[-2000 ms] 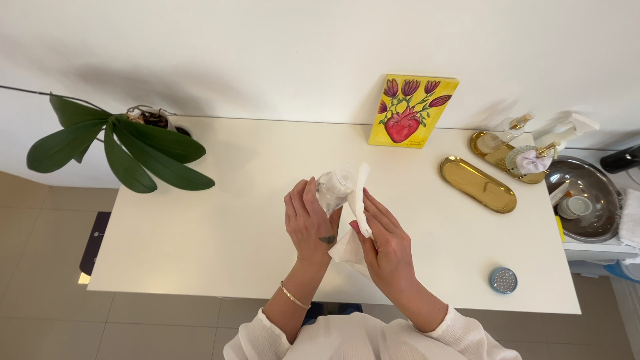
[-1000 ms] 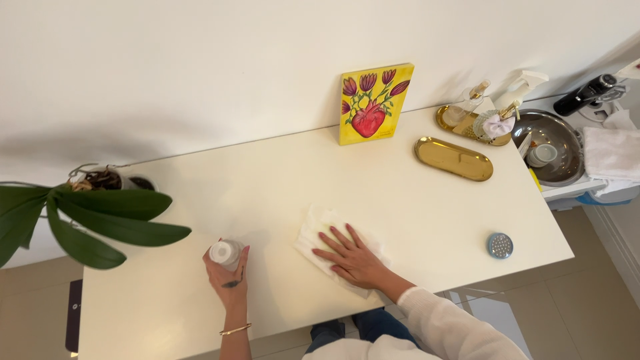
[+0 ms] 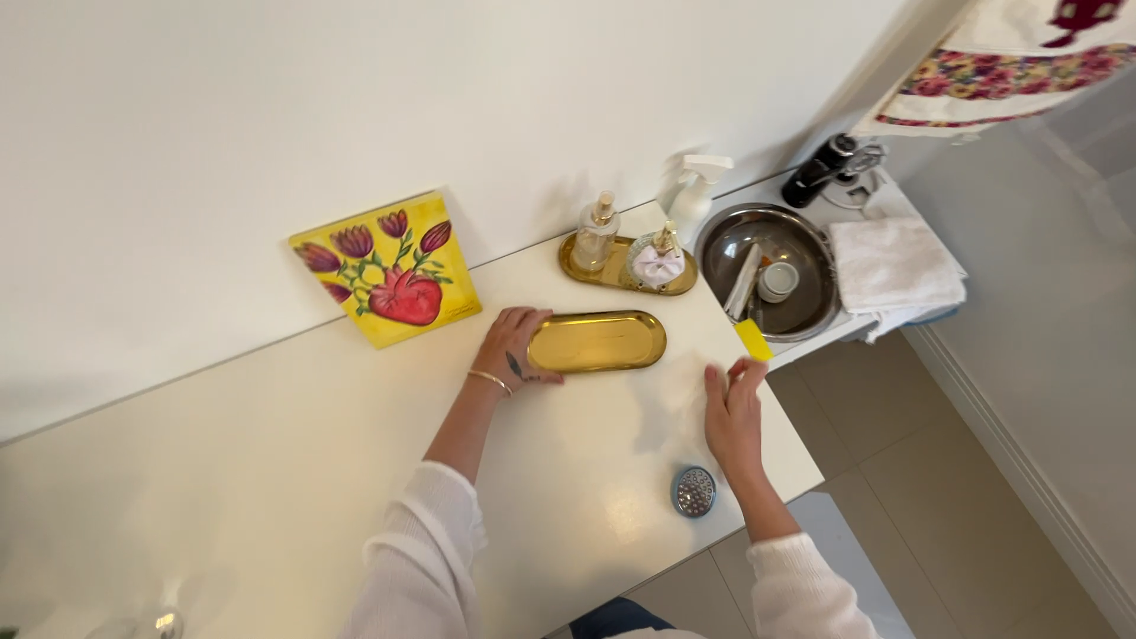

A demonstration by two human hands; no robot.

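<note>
My left hand (image 3: 515,348) grips the left end of an oval gold tray (image 3: 599,342) on the white table (image 3: 568,497). Fingers curl at its upper edge and the thumb lies at its lower edge. My right hand (image 3: 737,415) is at the table's right side with nothing in it, its fingers apart and near a yellow item (image 3: 753,340). Below that hand lies a round blue-rimmed metal piece with a studded face (image 3: 693,492). Behind the gripped tray, a second gold tray (image 3: 632,286) holds a glass pump bottle (image 3: 595,232) and a second dispenser with a bow (image 3: 658,264).
A yellow heart-and-flowers painting (image 3: 389,271) leans on the wall. Right of the table are a white spray bottle (image 3: 693,191), a steel basin (image 3: 809,275) with small items, a black bottle-shaped object (image 3: 818,171) and folded white cloths (image 3: 895,266).
The view has swung right. My left hand has let go of the bottle and taken hold of the gold tray. My right hand has left the white cloth and moved right.
</note>
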